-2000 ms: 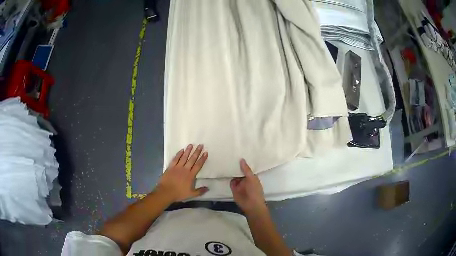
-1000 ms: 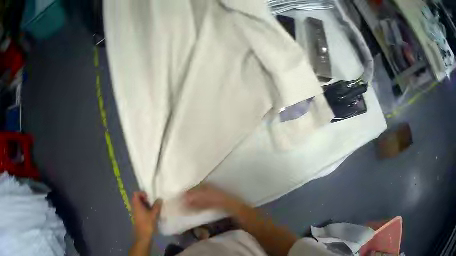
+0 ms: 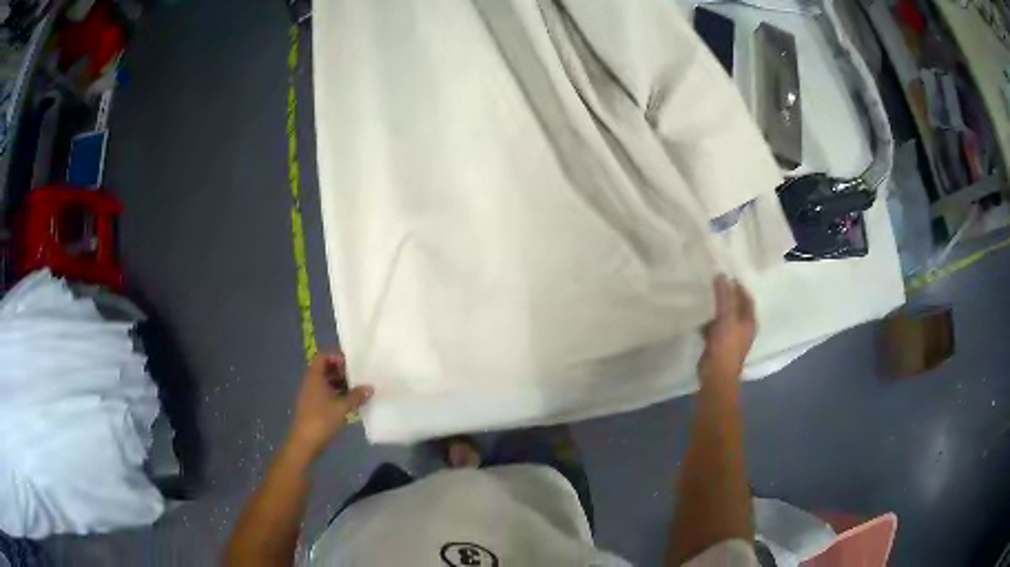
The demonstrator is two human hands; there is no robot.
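A large cream cloth, likely a curtain panel [image 3: 476, 233], lies over the off-white table cover [image 3: 825, 299], smooth at the left and creased in folds toward the upper right. My left hand [image 3: 329, 397] holds the cloth's near left corner at the table edge, with thumb and fingers pinched on it. My right hand [image 3: 728, 321] holds the cloth's near right edge, arm stretched out. The cloth's near edge runs between the two hands.
A black iron [image 3: 825, 210] stands at the right, near a long metallic bar [image 3: 779, 94] and a dark phone [image 3: 714, 35]. A white cloth pile [image 3: 72, 410] and red stool-like object [image 3: 69, 233] stand left. A cardboard box [image 3: 917, 341] is on the floor right.
The diagonal fold at the near left has opened, and the cloth is spread wider. My right hand has moved far to the right with the cloth's edge; my left hand stays at the left corner.
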